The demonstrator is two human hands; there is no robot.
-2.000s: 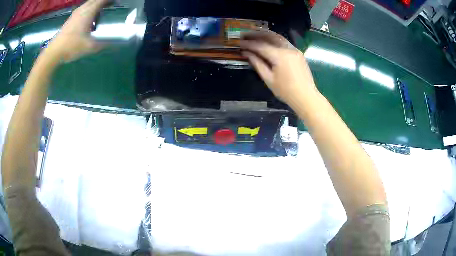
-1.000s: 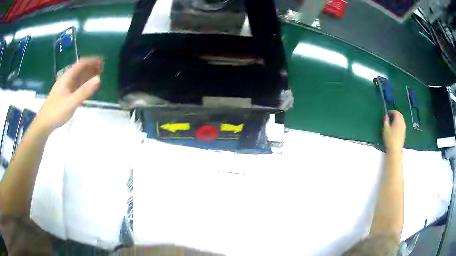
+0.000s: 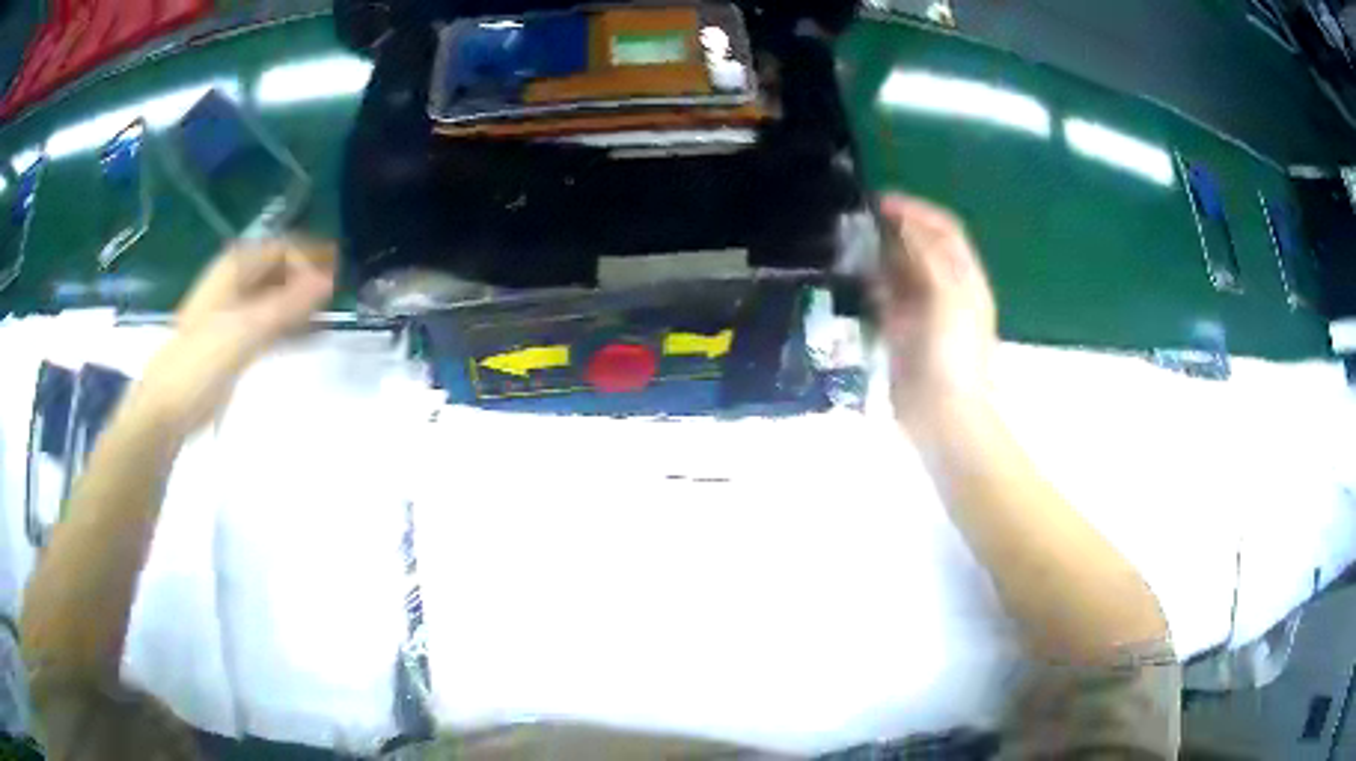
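My left hand [image 3: 256,305] is blurred, with its fingers closed at the lower end of a tilted phone frame [image 3: 223,141] over the left belt. My right hand [image 3: 940,305] is at the right side of the black press machine [image 3: 595,216]. Its fingertips are partly unclear, and no workpiece shows in it. Another phone frame [image 3: 513,63] with a blue patch lies on the orange-brown fixture [image 3: 654,78], which is uncovered. The front panel [image 3: 622,367] has a red round spot between two yellow arrows.
Several frames lie on the green belt [image 3: 1026,268], left and right of the machine. Dark slim pieces [image 3: 57,446] lie on the white cover [image 3: 699,580] at the left, partly behind my left forearm. A red ribbed tray [image 3: 89,42] is at the upper left.
The fixture, hidden one second ago, now shows with a frame on it. My right hand has left a frame on the right belt for the machine's side. The frame by my left hand has tilted.
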